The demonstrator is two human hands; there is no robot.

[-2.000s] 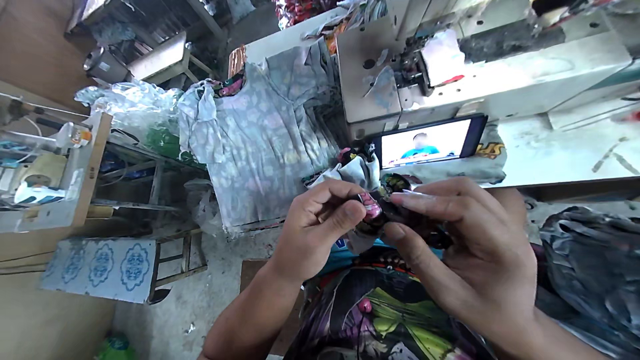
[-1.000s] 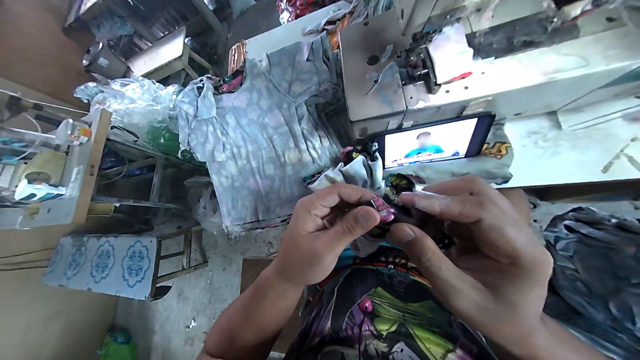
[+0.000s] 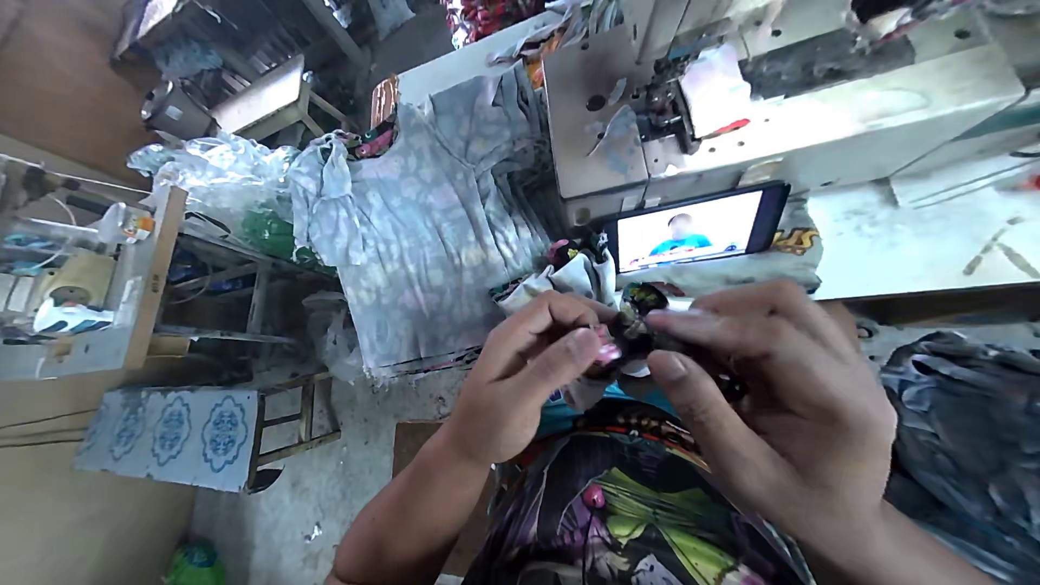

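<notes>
My left hand [image 3: 528, 374] pinches a piece of dark floral fabric [image 3: 605, 345] with a pink patch between thumb and forefinger. Close beside it, my right hand [image 3: 772, 390] has its thumb and forefinger apart at the dark part of the same fabric; whether it grips the cloth is hard to tell. Below both hands, a floral printed cloth [image 3: 634, 504] in purple, green and black covers the lap. Just beyond the fingers, white and dark fabric [image 3: 577, 280] lies bunched at the table edge.
An industrial sewing machine [image 3: 597, 122] stands at the upper right, with a phone [image 3: 699, 227] showing a video before it. Grey garments [image 3: 422, 219] lie stacked to the left. A blue-patterned bench [image 3: 171, 435] stands at lower left; dark fabric [image 3: 967, 455] is heaped at right.
My right forefinger and thumb have moved slightly apart around the fabric. My left hand keeps its pinch on the cloth.
</notes>
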